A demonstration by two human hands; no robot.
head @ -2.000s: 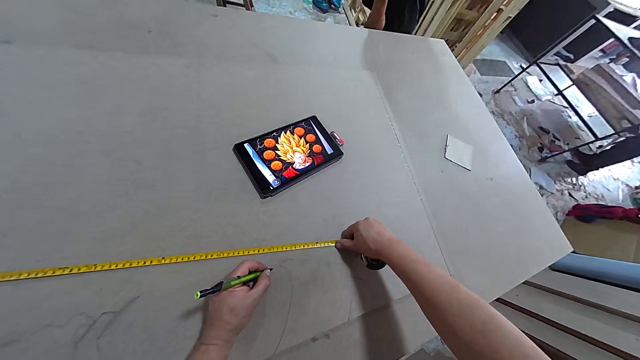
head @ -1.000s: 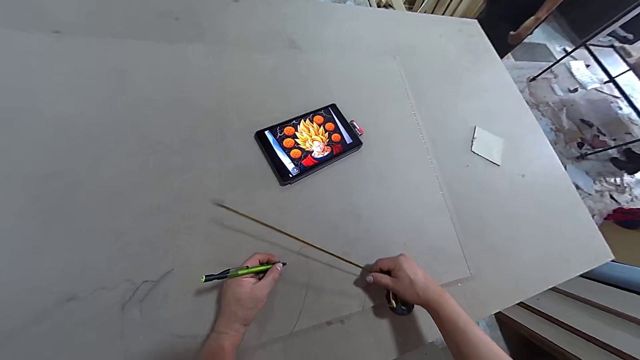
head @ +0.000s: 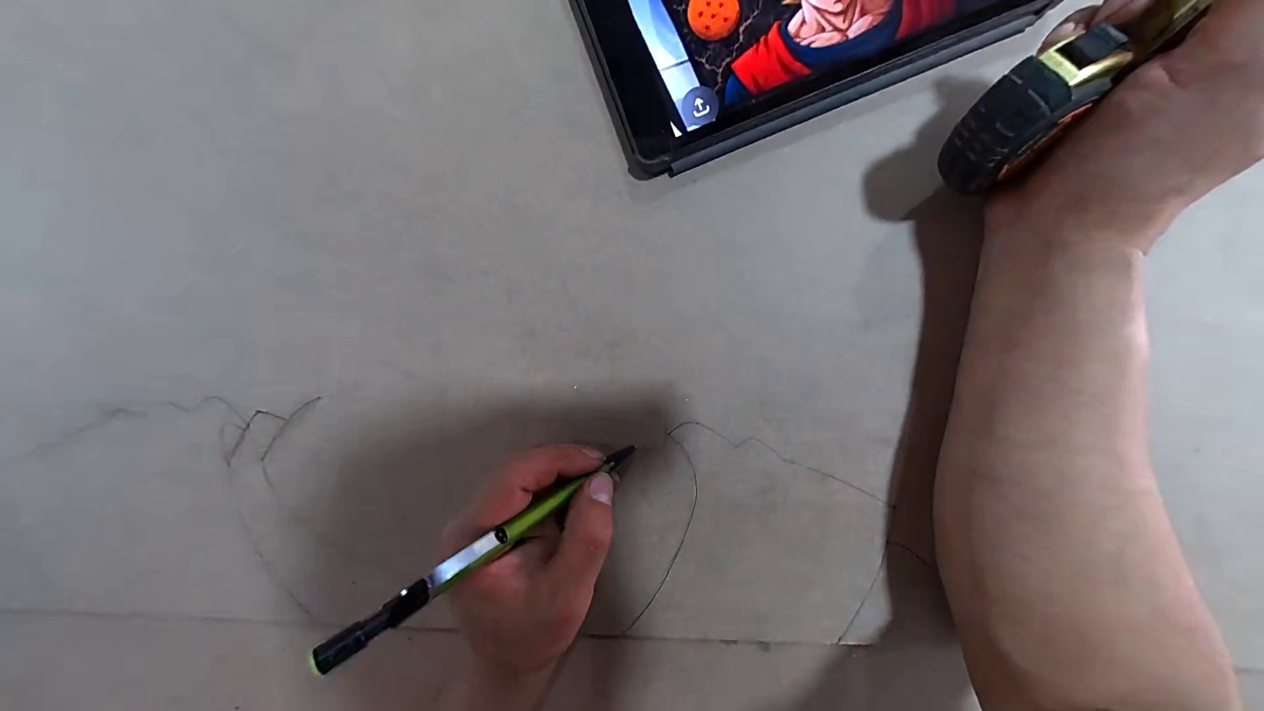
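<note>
A green and black pen (head: 494, 538) rests in my left hand (head: 538, 563), its dark tip just above or on the grey board (head: 474, 247). Thin curved lines are drawn on the board to both sides of that hand. At the upper right my right hand (head: 1175, 109) holds a black and yellow tape measure (head: 1027, 114), partly cut off by the picture's edge; no blade is seen drawn out across the board. A tablet in a dark case (head: 839, 109), showing a cartoon figure, lies at the top, left of the tape measure.
A straight edge or seam (head: 148, 616) runs across the lower part of the board, passing behind my left hand. My right forearm covers much of the right side and casts a shadow on the surface.
The yellow tape blade, stretched across the board two seconds ago, is no longer seen there. My right hand has moved up beside the tablet with the tape measure. The view is now much closer.
</note>
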